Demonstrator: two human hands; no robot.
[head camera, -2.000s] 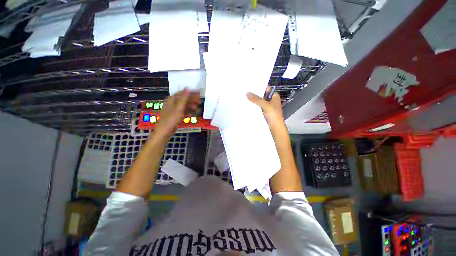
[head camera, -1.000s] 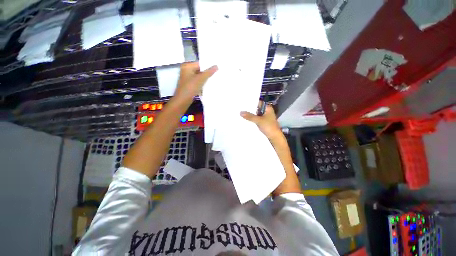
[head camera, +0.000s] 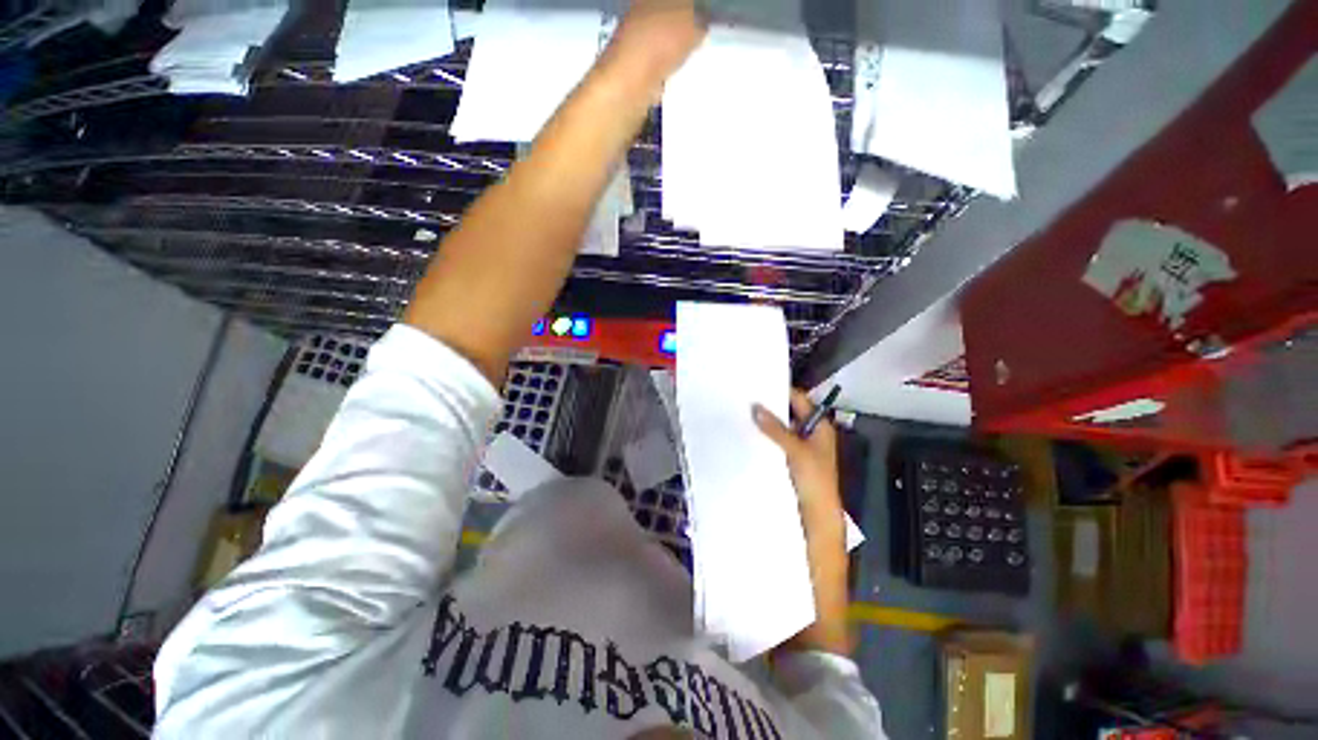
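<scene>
My right hand (head camera: 812, 441) holds a stack of long white sheets (head camera: 744, 477) upright in front of my chest, thumb on the front face. A dark pen (head camera: 820, 411) sticks out between the fingers of the same hand. My left hand (head camera: 662, 36) is raised to the top edge of the view, at the upper left corner of a white sheet bundle (head camera: 755, 145) hanging on the rack. Its fingers are blurred and partly cut off, so whether they grip the bundle cannot be told.
More white sheets (head camera: 528, 72) hang along the wire rack (head camera: 333, 188). Below are a red light tray (head camera: 622, 340), white grid trays (head camera: 532, 398) and a loose slip (head camera: 518, 466). At right are a black tray (head camera: 966, 513), a cardboard box (head camera: 986, 687), a red panel (head camera: 1041, 318) and red crates (head camera: 1207, 564).
My left hand has moved up from the held papers to the rack top. The sheets in my right hand are now lower and apart from the bundle hanging above. The view has shifted slightly.
</scene>
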